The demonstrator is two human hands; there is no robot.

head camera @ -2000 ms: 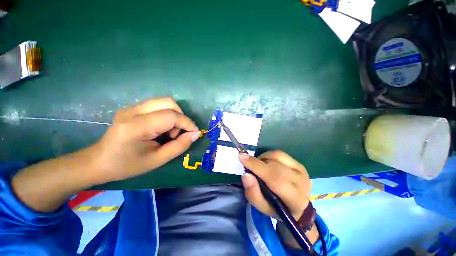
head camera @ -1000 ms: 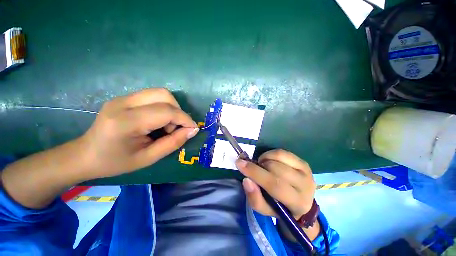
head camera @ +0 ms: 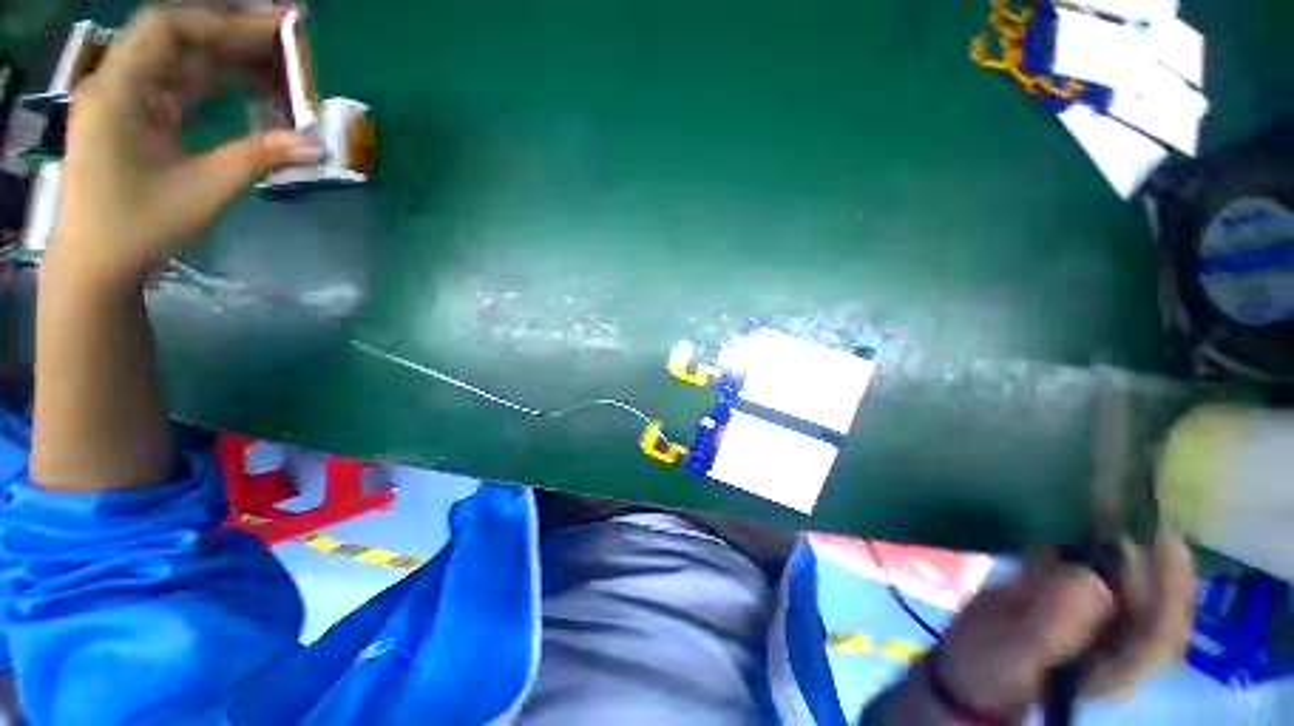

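Observation:
Two white pouch cells (head camera: 798, 386) lie flat side by side near the bench's front edge, joined to blue protection boards (head camera: 710, 437) on their left. Yellow flex tails (head camera: 661, 444) stick out to the left. Solder wire (head camera: 500, 401) lies loose on the bench, its end at the lower tail. My left hand (head camera: 156, 156) is at the upper left, thumb and fingers around a loose cell (head camera: 294, 71), beside a stack of loose cells (head camera: 338, 142). My right hand (head camera: 1057, 631) is blurred at the lower right and holds the soldering iron (head camera: 1114, 468), also blurred, left of the whitish tub.
A pile of white packs (head camera: 1128, 78) with blue boards and yellow tails lies at the upper right. The black fan (head camera: 1249, 270) stands at the right edge, with the whitish tub (head camera: 1232, 475) in front of it. More cells (head camera: 64, 78) are at the far left.
My left hand has let go of the solder wire and moved to the loose cells at upper left. My right hand has carried the iron away from the boards to the right. The view has shifted.

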